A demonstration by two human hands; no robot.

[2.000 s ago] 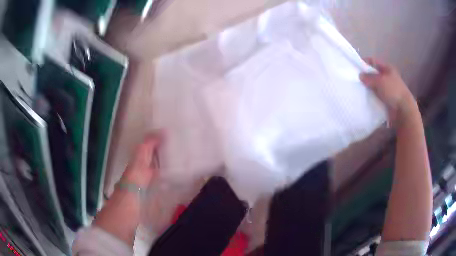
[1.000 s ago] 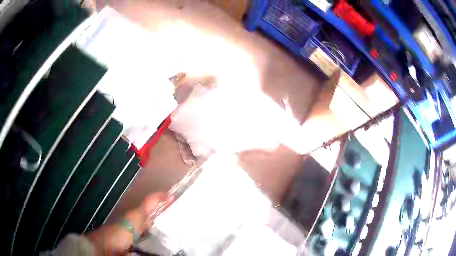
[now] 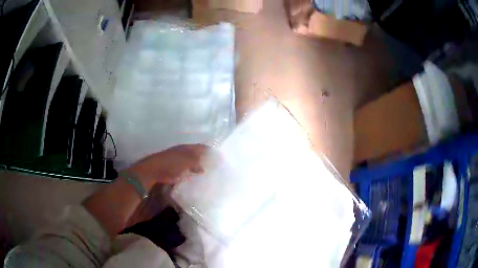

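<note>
A white, translucent tray or sheet (image 3: pixel 272 183) with clear edges lies tilted across the lower middle, its lower part washed out by glare. My left hand (image 3: pixel 183 162) is at its left corner, fingers over the edge, holding it. My right hand is not in view. A second pale tray with a grid of pockets (image 3: pixel 178 78) is on the floor beyond my left hand, beside the white rack. Whether the trays hold anything cannot be told.
The white rack with dark green shelves (image 3: pixel 65 115) is on the left. A blue shelving frame (image 3: pixel 409 172) with a red item is at lower right. A brown carton (image 3: pixel 388 125) with a white bundle is at right. More cartons (image 3: pixel 335 26) are at the top.
The view has turned; the blue shelving is now at lower right. The held sheet has moved with my left hand, and the pocketed tray on the floor now shows. My right hand has left the view.
</note>
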